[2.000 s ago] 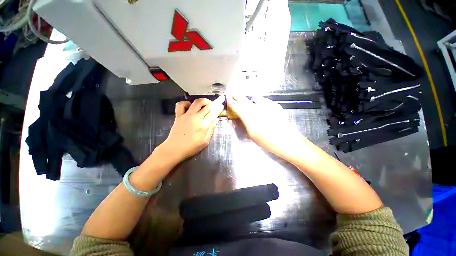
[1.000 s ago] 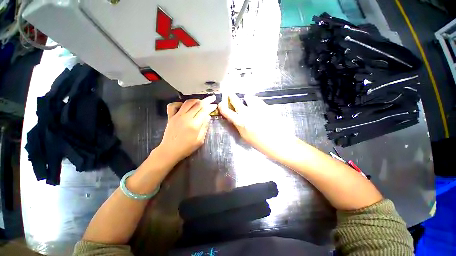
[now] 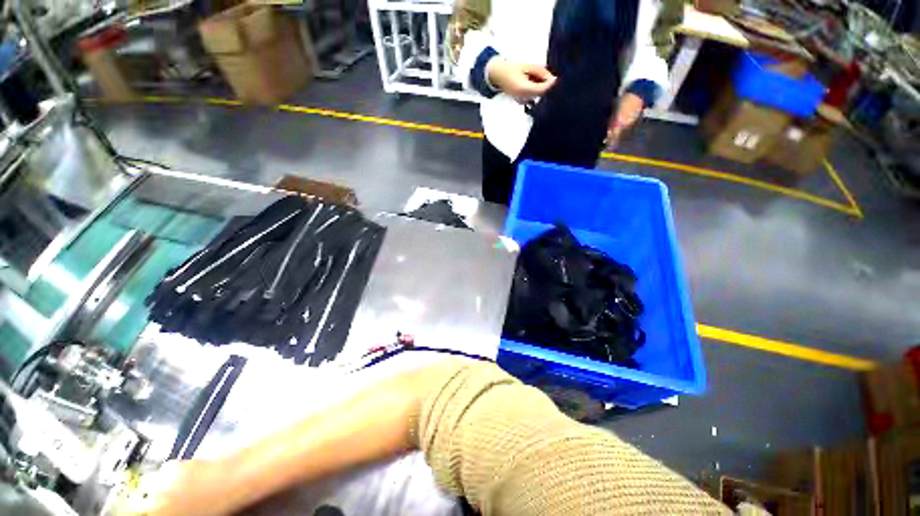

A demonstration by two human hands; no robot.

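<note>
My right hand (image 3: 151,492) is at the lower left near the needle area, washed out by glare and cut off by the lower edge; its fingers cannot be made out. My left hand is out of the picture. A black zipper (image 3: 207,408) with a thin pale line lies on the shiny metal table (image 3: 444,287), running up and away from my right hand. A pile of black zippers (image 3: 288,264) lies behind it. Snips with red handles (image 3: 391,348) lie on the table beyond my forearm.
A blue bin (image 3: 678,292) at the table's right side holds loose black pieces (image 3: 575,292). A person (image 3: 565,86) in white and black stands behind the bin. Metal machine parts (image 3: 86,373) are at the left. Cardboard boxes (image 3: 252,55) and yellow floor lines (image 3: 787,348) are beyond.
The view has swung far to the right. The machine's red logo, the left black heap and my left hand have left the picture; the bin and a person have come into view.
</note>
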